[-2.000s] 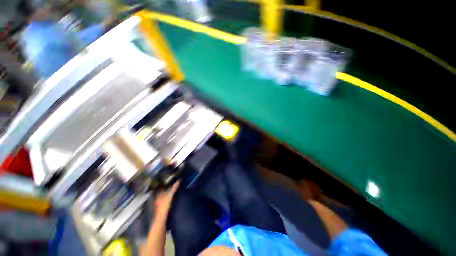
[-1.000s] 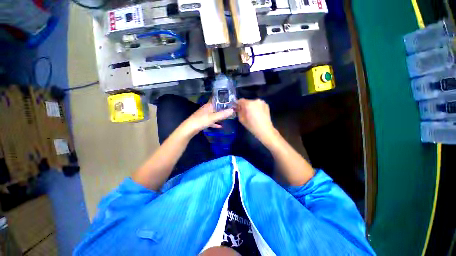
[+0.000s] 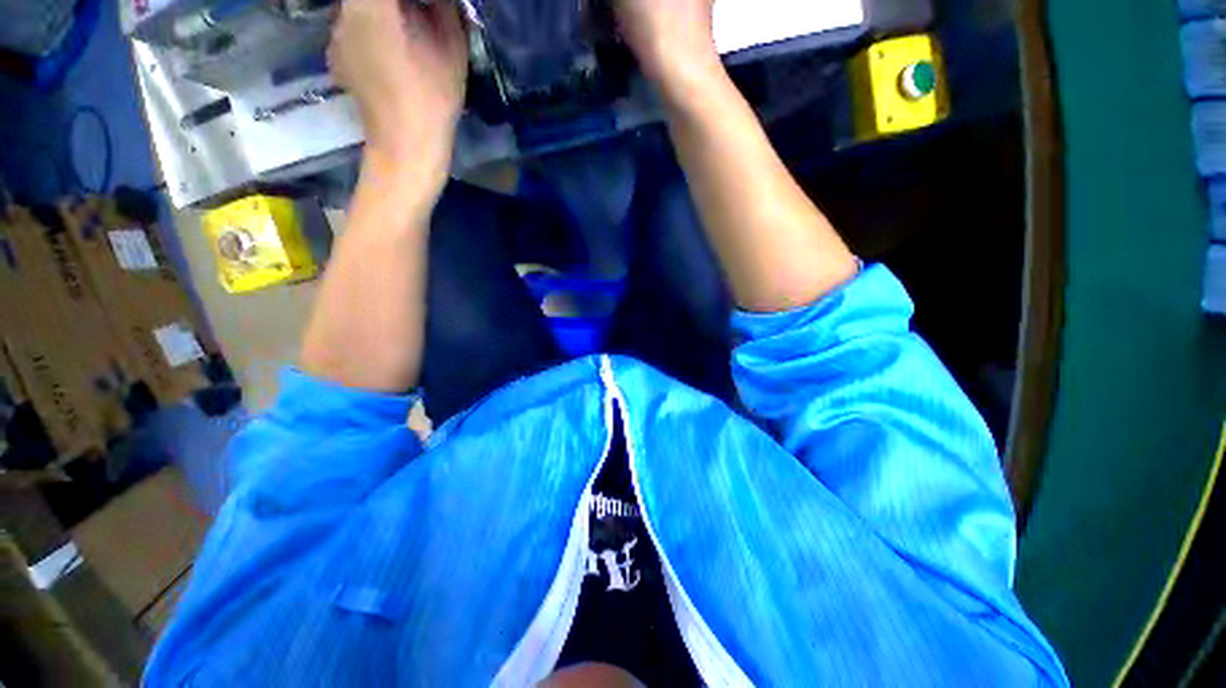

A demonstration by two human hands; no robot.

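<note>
My left hand (image 3: 403, 74) is at the top edge over the machine bed, its fingers partly cut off. My right hand (image 3: 668, 34) is also at the top edge, its fingers out of the picture. Between them is a dark, shiny block, possibly the fixture with a clear pack on it (image 3: 535, 40); blur and the frame edge hide which. Whether either hand grips anything does not show. The grey-white machine bed (image 3: 289, 128) lies under and beside my left hand.
Yellow button boxes stand at the machine's left front (image 3: 260, 243) and right front (image 3: 898, 83), the right one with a green button. The green conveyor (image 3: 1123, 309) runs along the right, with clear packs (image 3: 1210, 61) at its far edge. Brown cartons (image 3: 81, 309) lie at the left.
Both hands have moved forward from in front of the machine, where they held a clear pack with dark contents, to the dark block. The view has shifted, cutting off the machine's upper part.
</note>
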